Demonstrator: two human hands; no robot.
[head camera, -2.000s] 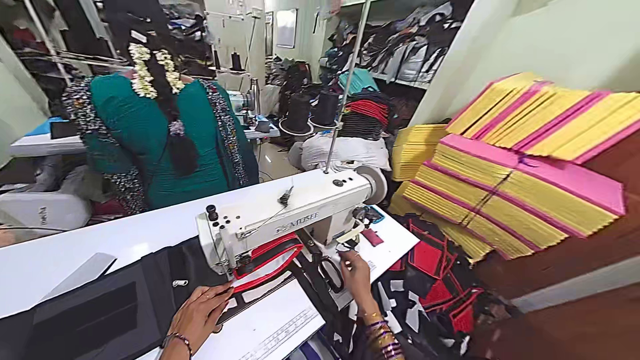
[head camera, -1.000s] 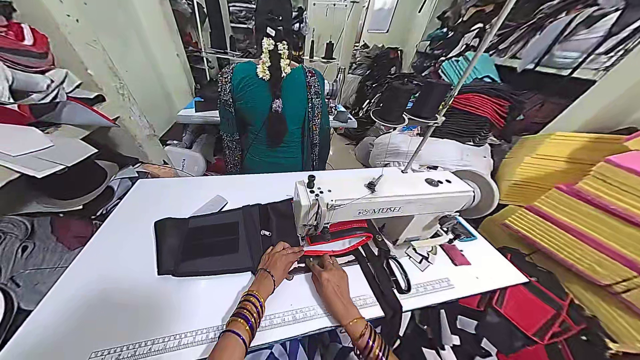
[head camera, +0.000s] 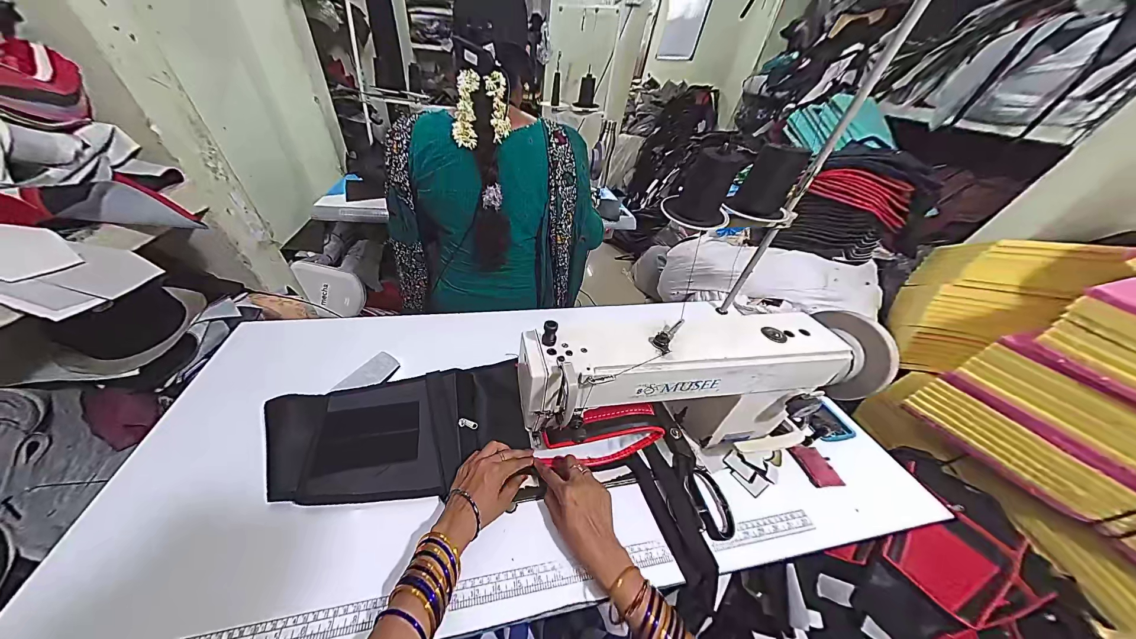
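Note:
My left hand (head camera: 486, 486) and my right hand (head camera: 575, 506) are side by side just in front of the needle of a white sewing machine (head camera: 692, 359). Fingers of both pinch the red-edged border of a white and black fabric piece (head camera: 603, 451), which lies partly under the machine head. A black fabric panel (head camera: 368, 439) with a zipper pull (head camera: 468, 424) spreads flat to the left. Black straps (head camera: 670, 524) hang over the table's front edge, beside black-handled scissors (head camera: 712, 506). The fingertips partly cover the fabric edge.
A ruler marking (head camera: 532, 581) runs along the white table's front. A maroon scrap (head camera: 816, 466) lies right of the machine. Yellow and pink stacked sheets (head camera: 1021, 426) stand at right, thread cones (head camera: 706, 186) behind. A person in green (head camera: 488, 213) sits beyond, facing away. Cut fabrics (head camera: 71, 302) are piled left.
Two seconds ago my right hand was by the scissors; it has since come beside my left hand at the red-edged fabric. The view has swung left.

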